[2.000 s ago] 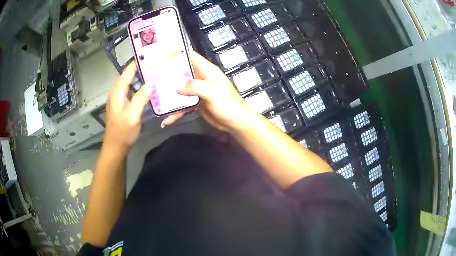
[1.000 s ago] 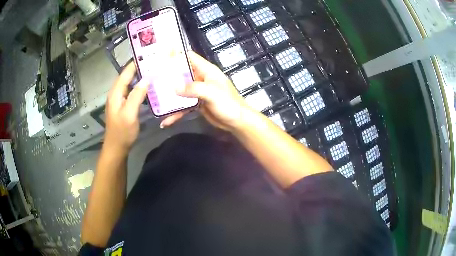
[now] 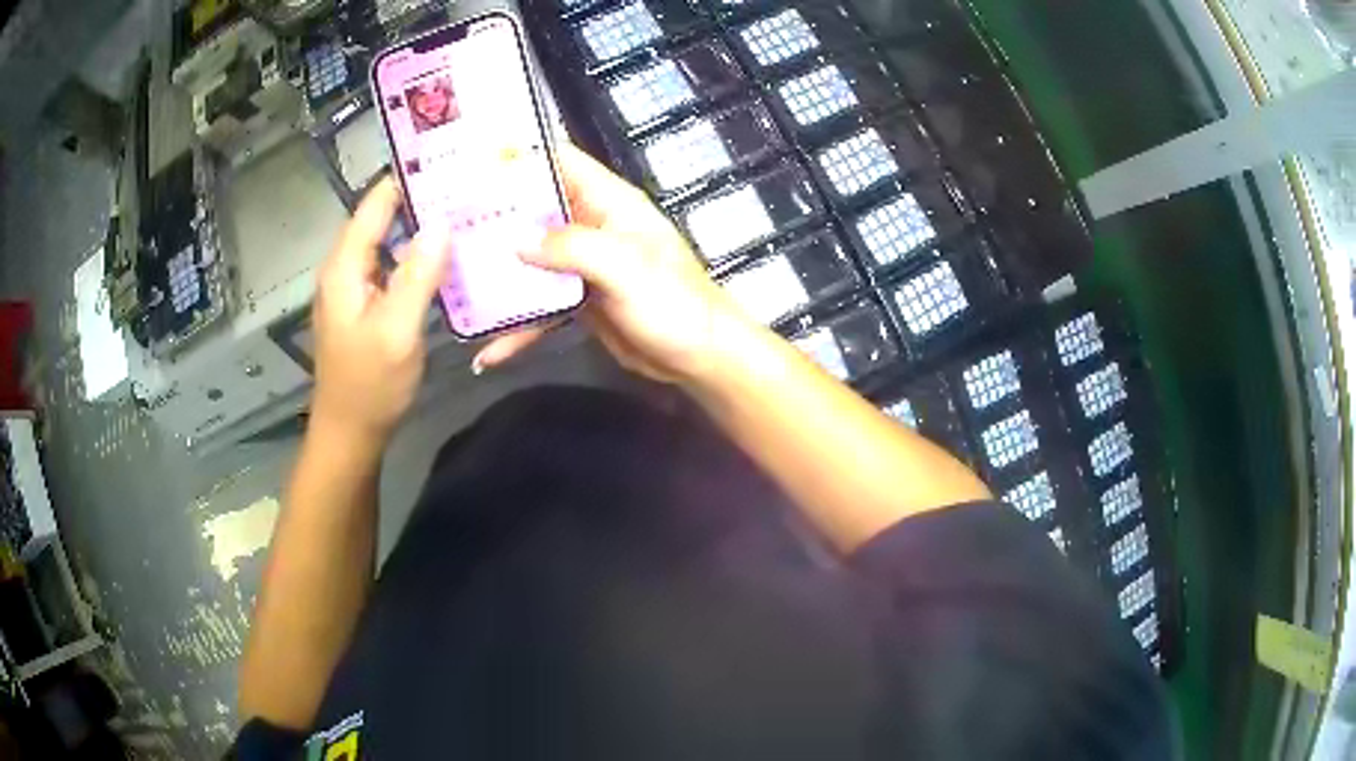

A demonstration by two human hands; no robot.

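Observation:
A smartphone (image 3: 479, 186) with a lit pink-white screen is held upright at the upper left of centre. My left hand (image 3: 369, 305) holds its left edge, with the thumb at the lower screen. My right hand (image 3: 632, 268) holds its right edge, with the thumb over the lower right of the screen. Fingertips show below the phone. The fingers behind it are hidden.
A black blister tray (image 3: 952, 164) with pale key grids lies to the right, and another tray (image 3: 1063, 431) lies below it. A bench press machine (image 3: 275, 223) stands at the left with a housing (image 3: 185, 280) in its fixture. A metal bar (image 3: 1190, 161) crosses at the right.
The phone and the trays sit slightly higher in the picture. Pink marks show across the middle of the phone screen. Both hands keep their hold.

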